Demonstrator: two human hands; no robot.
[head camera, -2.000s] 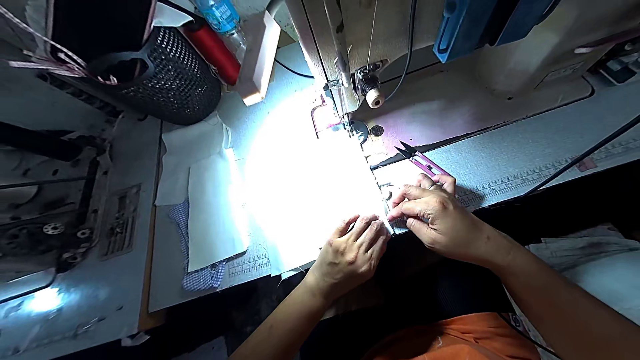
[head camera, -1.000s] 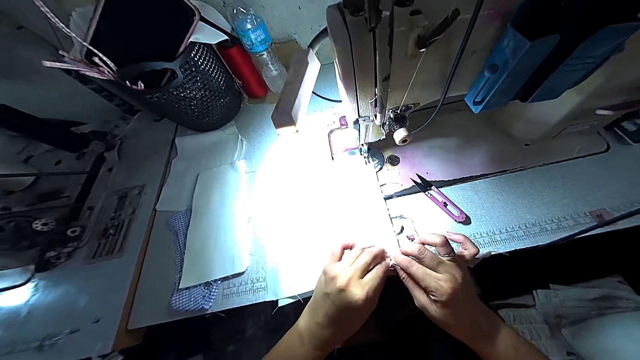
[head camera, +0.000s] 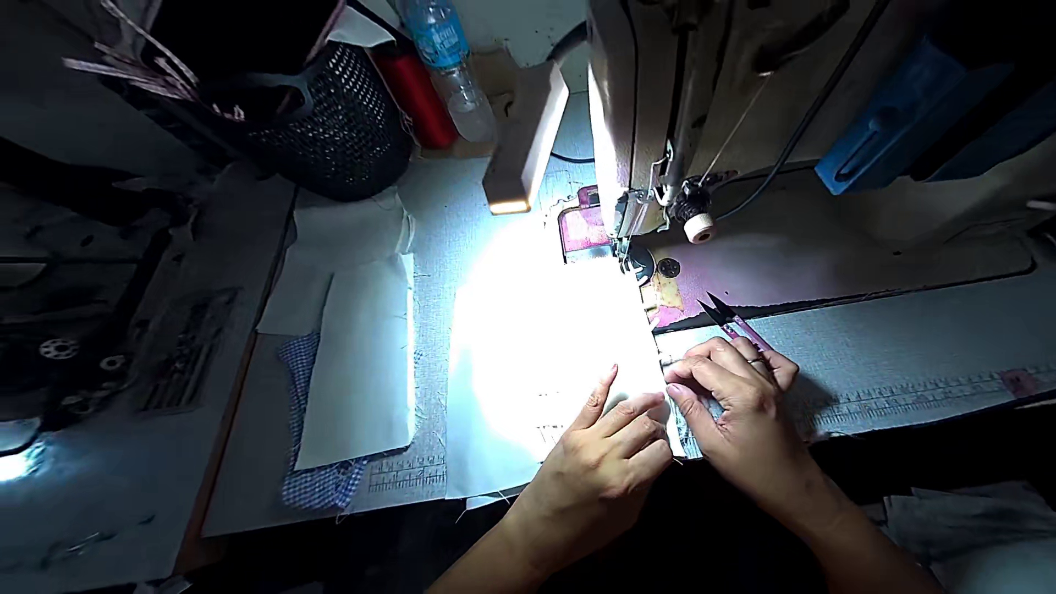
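Note:
A white fabric piece (head camera: 503, 445), washed out by the lamp, runs up to the needle and presser foot (head camera: 624, 247) of a sewing machine (head camera: 635, 99). My left hand (head camera: 615, 445) lies on its lower right part with the fingers spread. My right hand (head camera: 738, 392) pinches the right edge of the fabric between thumb and fingers. Just beyond its knuckles are purple-handled thread snips (head camera: 734, 320), their blades pointing up and left, partly hidden by that hand.
Cut white fabric pieces (head camera: 359, 363) lie over blue checked cloth (head camera: 318, 487) on the left. Behind stand a black mesh basket (head camera: 346, 124), a red thread cone (head camera: 417, 95), a plastic bottle (head camera: 450, 58) and a lamp (head camera: 528, 132). A measuring scale (head camera: 899, 400) runs along the front edge.
My left hand has spread its fingers onto the fabric, where they were bunched near the edge before. My right hand now covers part of the snips, which lay uncovered one second ago.

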